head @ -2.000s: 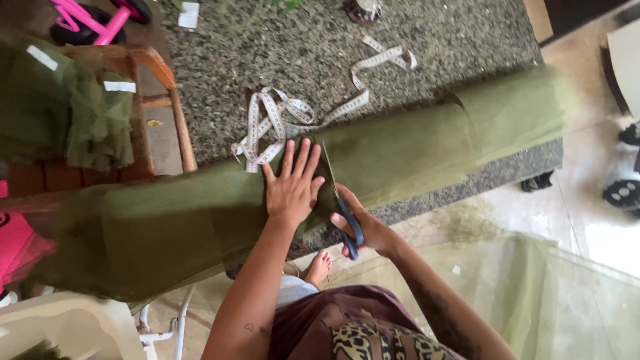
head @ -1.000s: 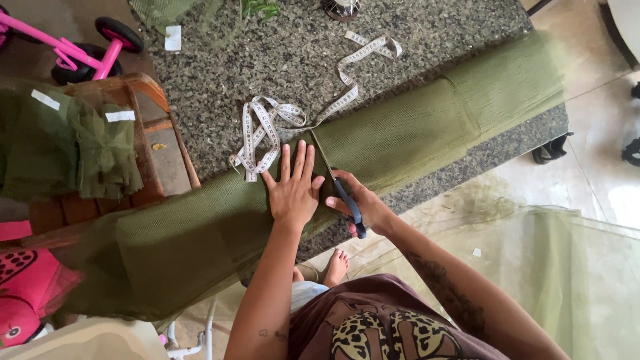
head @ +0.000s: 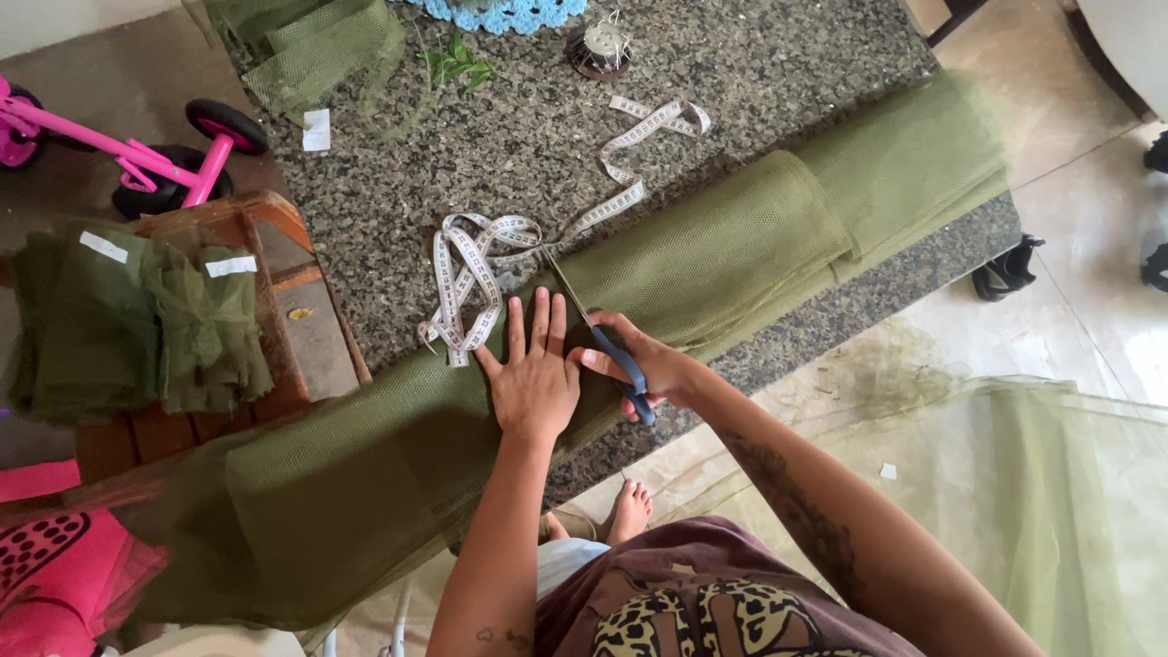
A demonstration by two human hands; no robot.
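A long folded strip of olive-green tulle (head: 712,246) lies diagonally across a speckled granite tabletop (head: 365,210). My left hand (head: 538,383) rests flat on it with fingers spread, holding nothing. Just to its right, my right hand (head: 652,360) grips blue-handled scissors (head: 618,356). Their blades lie across the tulle, with the tip at its far edge by the tape measure. How far the blades are parted, I cannot tell. A white tape measure (head: 467,274) lies loosely looped beyond my left fingertips, and its free end trails to the upper right.
A pincushion with pins (head: 602,47), a green sprig (head: 456,64), more tulle (head: 319,55) and a blue crocheted piece (head: 502,11) lie at the far side. Labelled tulle bundles (head: 87,319) rest on a wooden chair (head: 274,228) at left. Sheer tulle (head: 1031,493) spreads over the floor at right.
My left hand stays flat on the tulle, and the scissors remain in my right hand beside it. The view has shifted slightly, showing more of the table's far side.
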